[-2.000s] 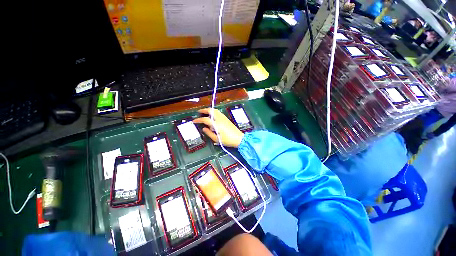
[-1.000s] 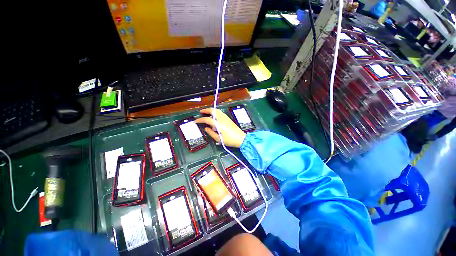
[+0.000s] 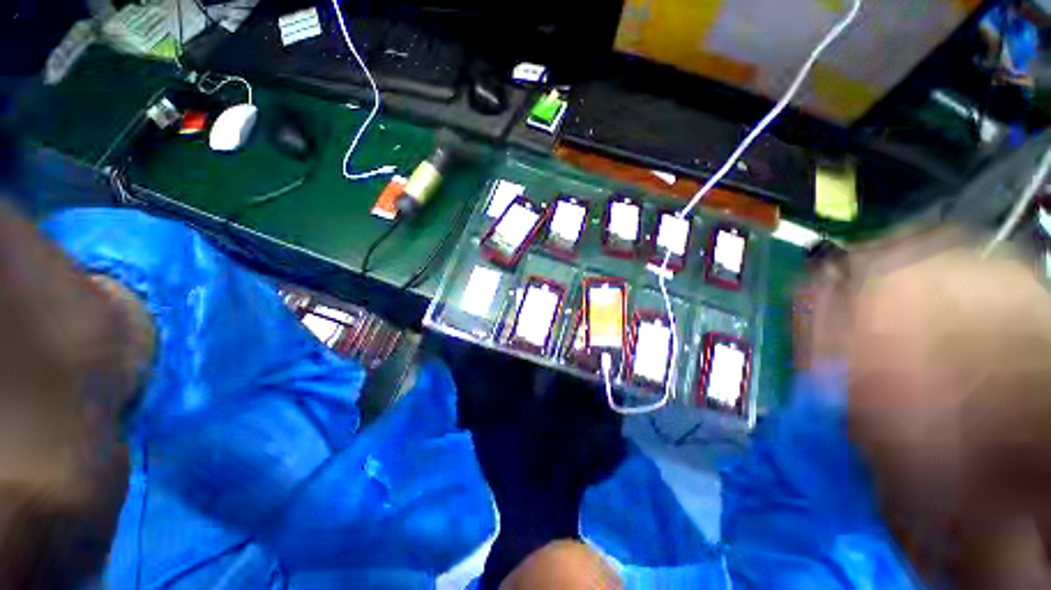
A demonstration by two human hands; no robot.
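Observation:
A clear blister tray (image 3: 749,317) holds two rows of red-edged phones with white labels, among them one at its lower right (image 3: 724,371). A phone with a lit orange face (image 3: 603,314) lies in the lower row with a white cable (image 3: 628,409) at its bottom end. A white slip (image 3: 478,290) lies in a lower left pocket. My left hand (image 3: 58,392) is large, blurred and cut off at the left edge. My right hand (image 3: 951,392) is large and blurred at the right edge. Both are close to the camera, away from the phones; their fingers cannot be made out.
A scanner with a pale body (image 3: 422,184) and an orange-red card (image 3: 390,197) lie left of the tray. A white mouse (image 3: 233,127) is farther left. Keyboards, a green-screened device (image 3: 547,110) and an orange-yellow monitor (image 3: 795,46) stand behind. More trays (image 3: 346,328) are low at left.
My right hand has left the phone in the tray's upper row and come up close to the camera. My left hand has come into view. The view has swung left and the tray looks smaller.

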